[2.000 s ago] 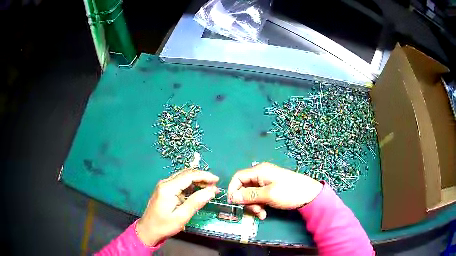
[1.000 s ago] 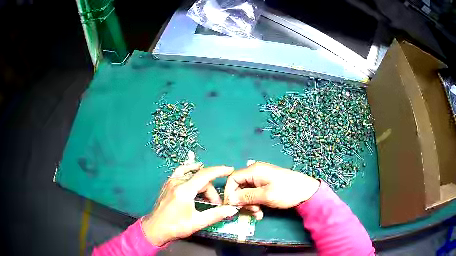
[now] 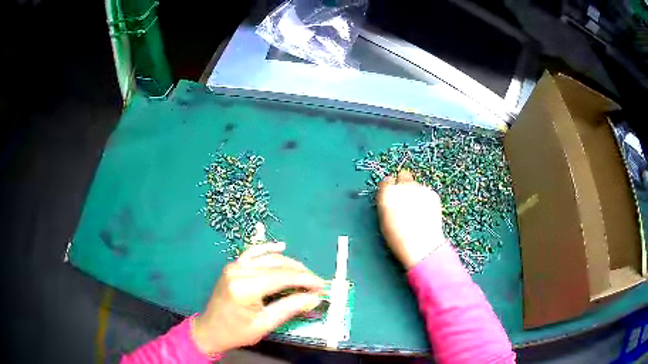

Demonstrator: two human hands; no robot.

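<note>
The green circuit board [image 3: 344,313] lies flat at the near table edge, with a cream-white strip [image 3: 339,284] across its right side. My left hand [image 3: 259,302] is over the board's left part and hides much of it; its thumb and fingers are close together at the board, and I cannot tell whether they hold a part. My right hand [image 3: 411,217] is at the left edge of the large heap of leaded components [image 3: 469,185], fingertips down among the parts; any part between them is too small to make out. A smaller heap of leaded components [image 3: 234,199] lies beyond my left hand.
An open brown cardboard carton [image 3: 561,213] stands right of the large heap. A light grey frame [image 3: 312,85] with a clear plastic bag [image 3: 312,32] on it lies at the back. A green post [image 3: 138,50] stands at the back left.
My right hand has left the circuit board and moved up and right to the large heap, uncovering the cream-white strip. My left hand has stayed at the board.
</note>
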